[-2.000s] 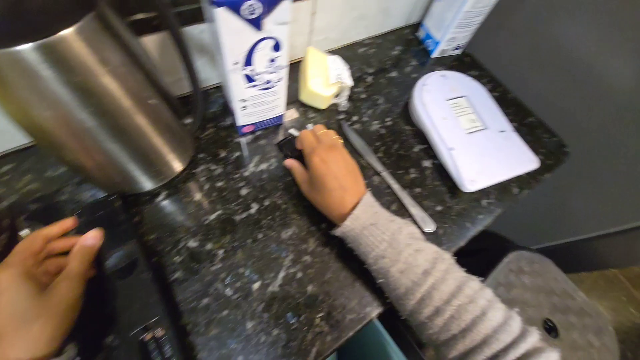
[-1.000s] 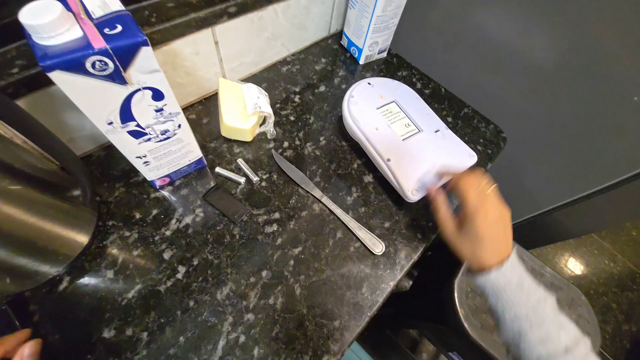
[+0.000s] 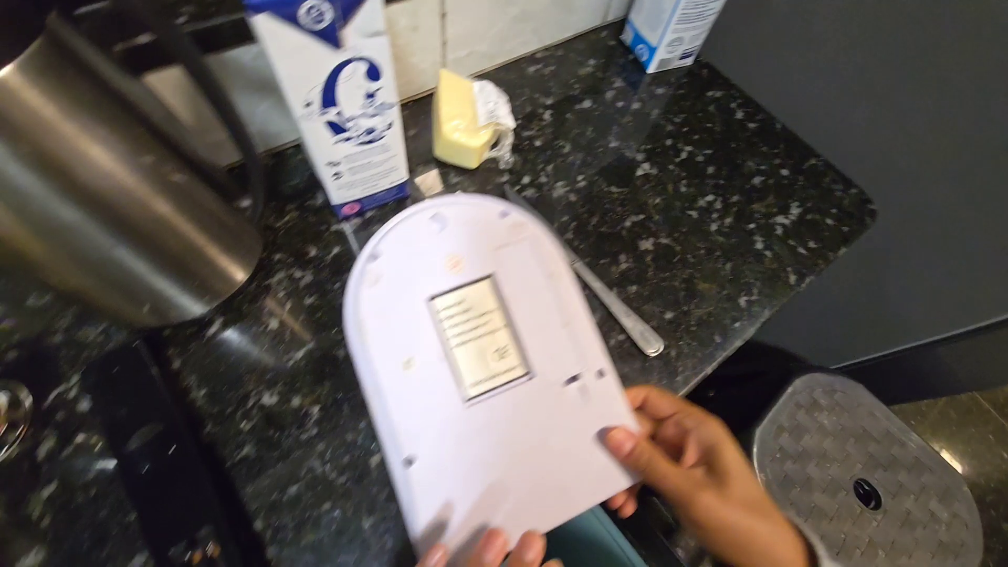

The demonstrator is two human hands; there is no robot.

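Note:
My right hand [image 3: 693, 465] grips the lower right edge of a white kitchen scale [image 3: 488, 449], whose underside with a printed label faces me. Fingertips of my left hand [image 3: 492, 549] touch the scale's bottom edge; the rest of that hand is out of view. The scale is lifted over the counter and hides part of a table knife [image 3: 618, 307]. Behind it stand a block of butter [image 3: 458, 126] in a torn wrapper and a blue and white carton [image 3: 354, 110]. The small metal cylinders and the black piece are hidden.
A steel jug or kettle [image 3: 118, 189] stands at the left on the dark speckled countertop [image 3: 677, 181]. Another carton [image 3: 669, 31] is at the back right. A grey stool [image 3: 858, 465] is below the counter's right edge, with a teal object [image 3: 594, 539] under the front edge.
The scale lay on the counter at the right; it has been picked up and moved left, over the knife's blade. My left hand has come to its bottom edge.

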